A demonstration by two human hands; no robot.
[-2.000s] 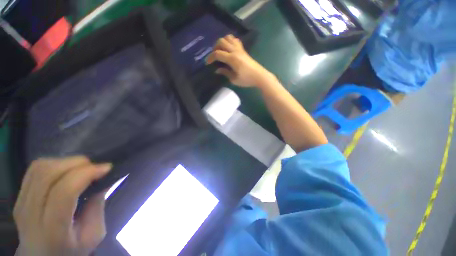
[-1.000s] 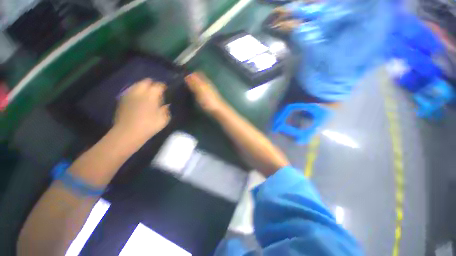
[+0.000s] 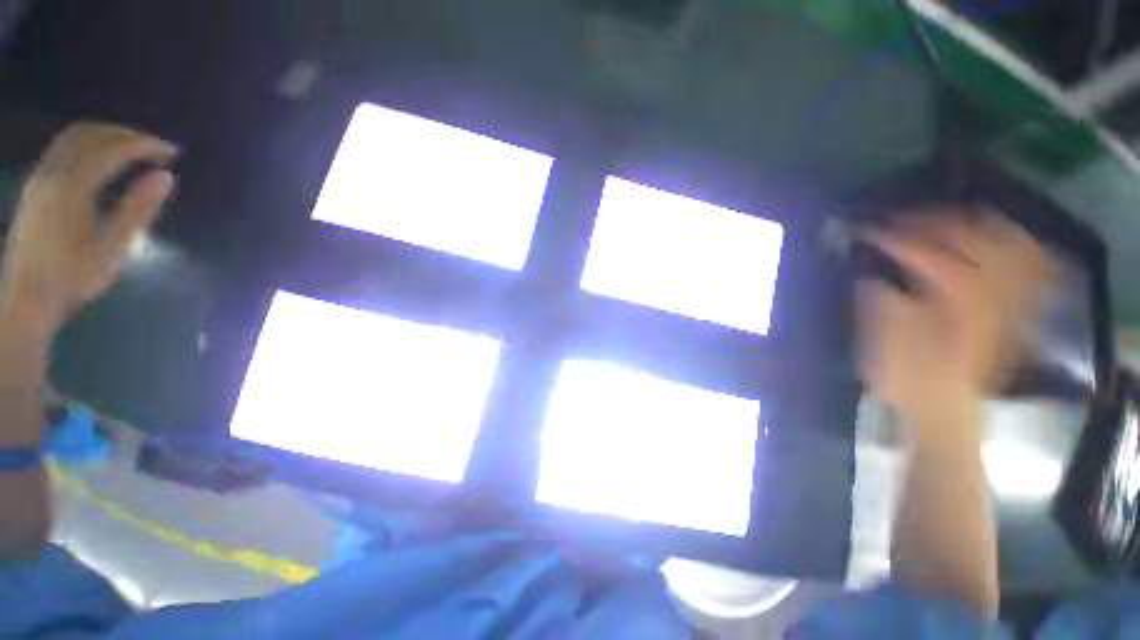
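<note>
Several tablets with plain glowing white screens lie two by two in front of me, such as the upper left tablet [image 3: 435, 185] and the lower right tablet [image 3: 650, 448]. Black foam tray [image 3: 531, 313] surrounds them. My left hand [image 3: 94, 219] is left of the screens, fingers and thumb curled around a small dark part that may be a tray edge. My right hand [image 3: 950, 294], blurred, is right of the screens, with a dark part at its fingertips. Whether either hand grips is unclear.
Another black tray [image 3: 1100, 281] with a greyish screen is partly behind my right hand. A tray with shiny contents [image 3: 1119, 481] is at the right edge. A pale strip [image 3: 871, 488] lies below my right hand. Grey floor with a yellow line [image 3: 213, 550] shows lower left.
The view has swung round to the glowing screens, now central. My hands, earlier close together at a dark tablet, are now far apart on either side of the screens.
</note>
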